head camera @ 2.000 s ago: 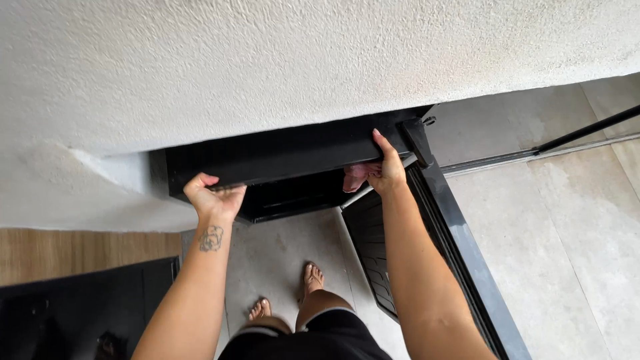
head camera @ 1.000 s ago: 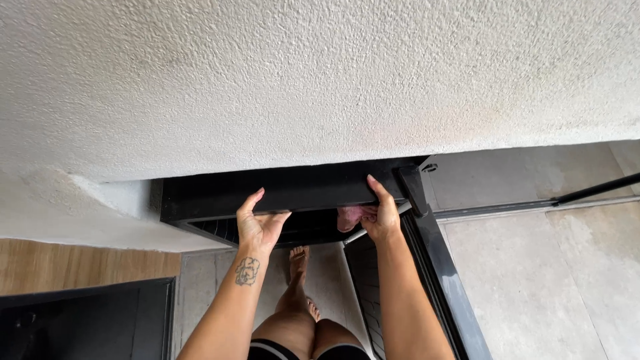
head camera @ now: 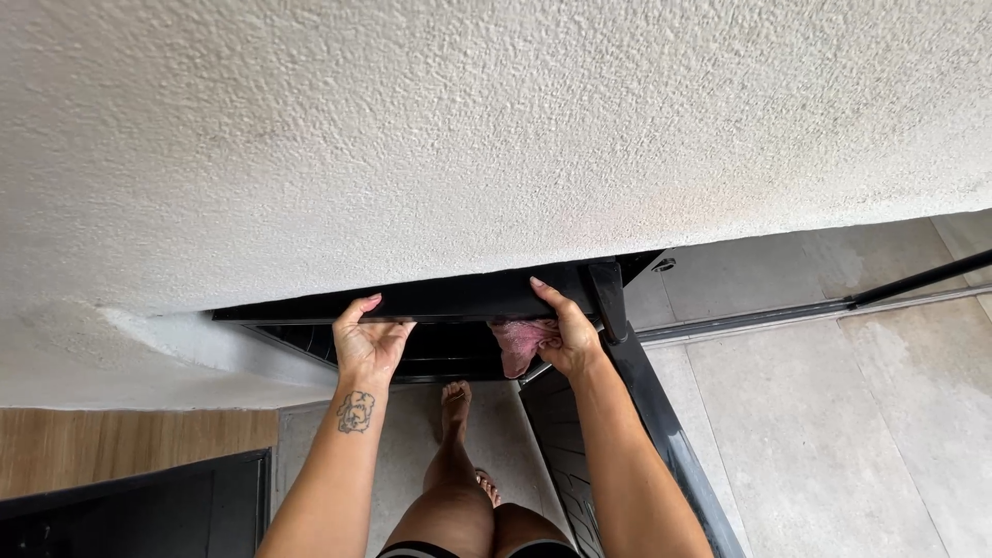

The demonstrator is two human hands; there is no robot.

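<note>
A black panel [head camera: 465, 293] lies beneath the rough white wall, with a dark hollow below its near edge. My left hand [head camera: 368, 337] grips that edge left of centre, thumb on top and fingers underneath. Near the panel's right end, my right hand [head camera: 570, 329] holds the same edge, its thumb on the upper face. A damp-looking pink cloth [head camera: 521, 345] hangs from the fingers of my right hand below the edge. The inner fingers of both hands are partly hidden by the panel.
The textured white wall [head camera: 496, 139] fills the upper view. A black frame [head camera: 670, 434] runs down beside my right forearm, next to a dark slatted panel [head camera: 559, 446]. At lower left stands a black surface [head camera: 132, 511] by a wooden floor [head camera: 139, 446]. Grey tiles [head camera: 798, 411] lie at right.
My left hand has moved right along the panel's edge from near its left end, closer to my right hand. My feet have shifted, one now further forward. The view has tilted up toward the wall.
</note>
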